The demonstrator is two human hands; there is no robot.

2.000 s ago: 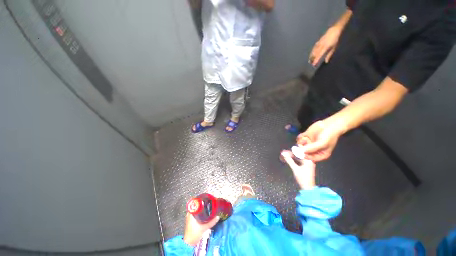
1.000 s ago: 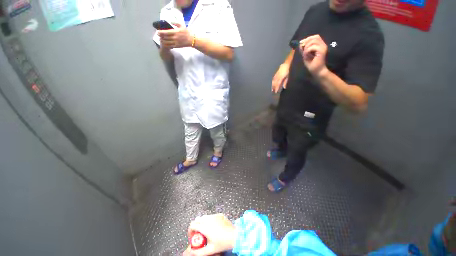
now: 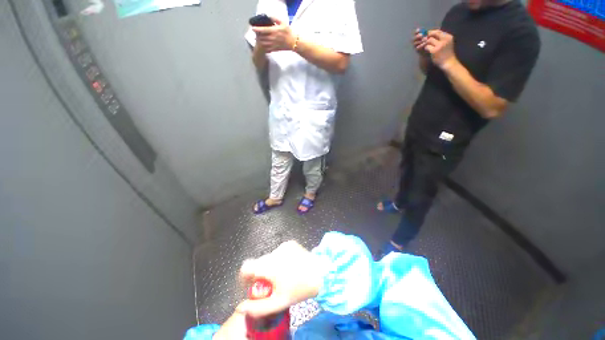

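A red drink bottle (image 3: 270, 327) with a red screw cap (image 3: 261, 289) stands upright at the bottom centre, in front of my blue smock. My right hand (image 3: 285, 275) is bare and closed around the cap and neck from above. My left hand (image 3: 233, 325) is low at the bottom edge, against the bottle's left side; its fingers are mostly hidden behind the bottle and my right hand.
A person in a white smock (image 3: 302, 99) holds a dark phone (image 3: 261, 20) at the back wall. A person in black clothes (image 3: 474, 73) stands at the right, holding a small object in both hands. A lift control panel (image 3: 99, 86) is on the left wall above the chequer-plate floor (image 3: 292, 232).
My right hand has left the other person's hand and come to the bottle's cap. The person in black has drawn back and brought both hands together. The bottle is now more in view than one second ago.
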